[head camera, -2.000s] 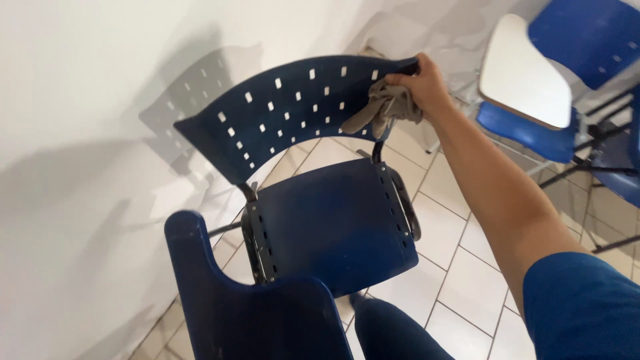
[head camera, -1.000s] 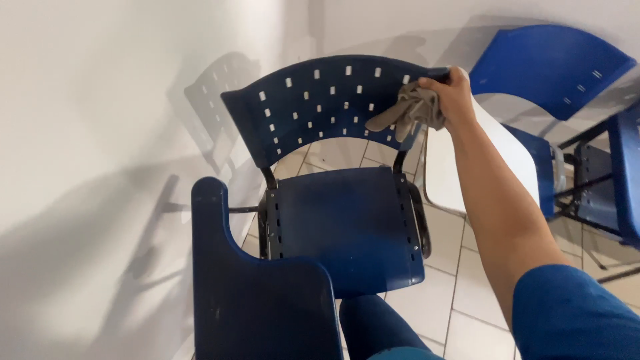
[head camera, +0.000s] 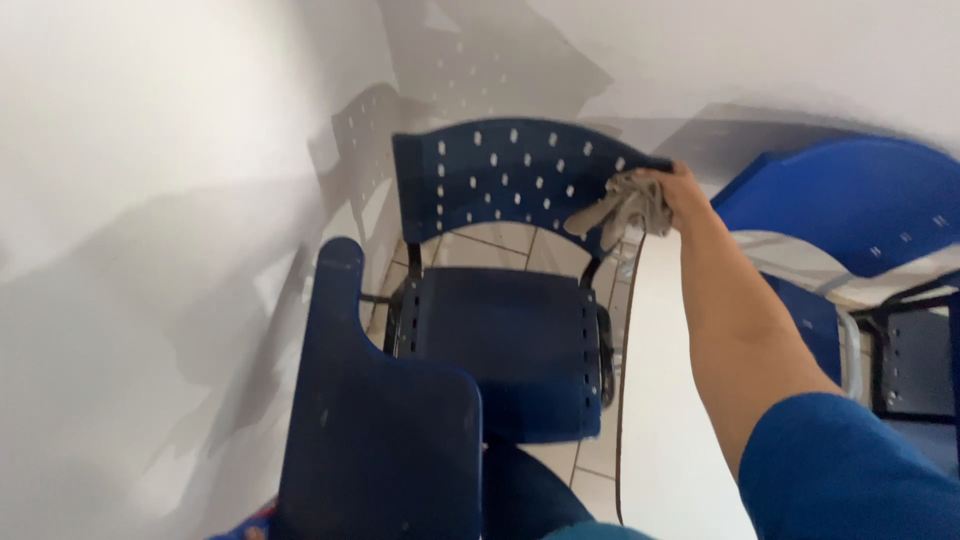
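Observation:
My right hand (head camera: 681, 196) grips the upper right corner of the perforated backrest (head camera: 517, 169) of a dark blue tablet-arm chair. A crumpled greyish cloth (head camera: 634, 206) is in the same hand, bunched against the front of the backrest. Below the backrest lies the chair's dark blue seat (head camera: 502, 337). Its dark blue writing tablet (head camera: 382, 442) extends toward me on the left. My left hand is not in view. A small patch of red and blue (head camera: 259, 525) shows at the bottom edge, too little of it to identify.
A white wall (head camera: 150, 150) runs along the left and behind the chair. To the right, a white tabletop (head camera: 667, 390) stands close beside the chair, with a brighter blue chair (head camera: 847, 195) behind it. Another seat with a dark frame (head camera: 919, 360) is at the far right. Light floor tiles (head camera: 596, 480) show below.
The dark blue chair now stands closer to the wall corner and to the white tabletop and bright blue chair. My right hand stays on the backrest corner with the cloth. The view has shifted.

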